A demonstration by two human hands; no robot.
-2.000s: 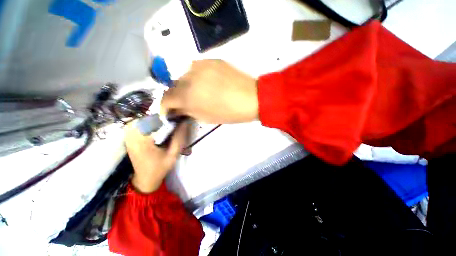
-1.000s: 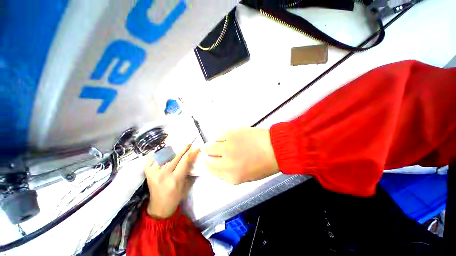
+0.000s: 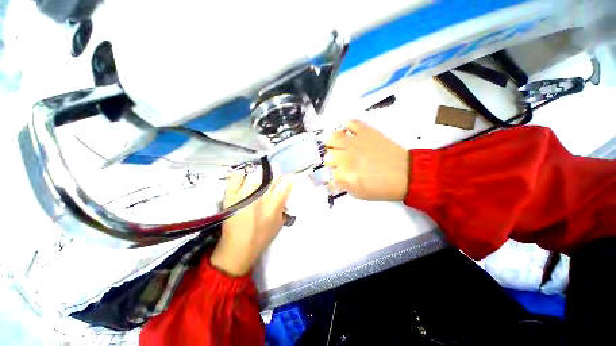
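Note:
The white sewing machine head (image 3: pixel 202 54) with a blue stripe fills the top. A round metal tension part (image 3: pixel 278 116) sits on it, above a pale grey part by the needle area. My left hand (image 3: pixel 251 219) lies at the near left of the needle area, partly behind a curved metal bar. My right hand (image 3: pixel 368 162) is just right of the needle area, fingers bent together; what is between them is too washed out to tell. White cloth (image 3: pixel 88 253) spreads at left, with black lining (image 3: pixel 108 307) and plaid cloth (image 3: pixel 150 294) below it.
A curved shiny bar (image 3: pixel 64 196) crosses at left. A brown card (image 3: pixel 456 117), a looped black strap (image 3: pixel 473 98) and a metal tool or clamp (image 3: pixel 550 89) lie at back right. A grey ruler strip (image 3: pixel 365 269) runs along the front edge, with blue bins (image 3: pixel 287 324) below.
The view has shifted, so more of the machine head and the curved bar show. The black case is no longer visible. My right hand has moved from in front of the needle area to beside it.

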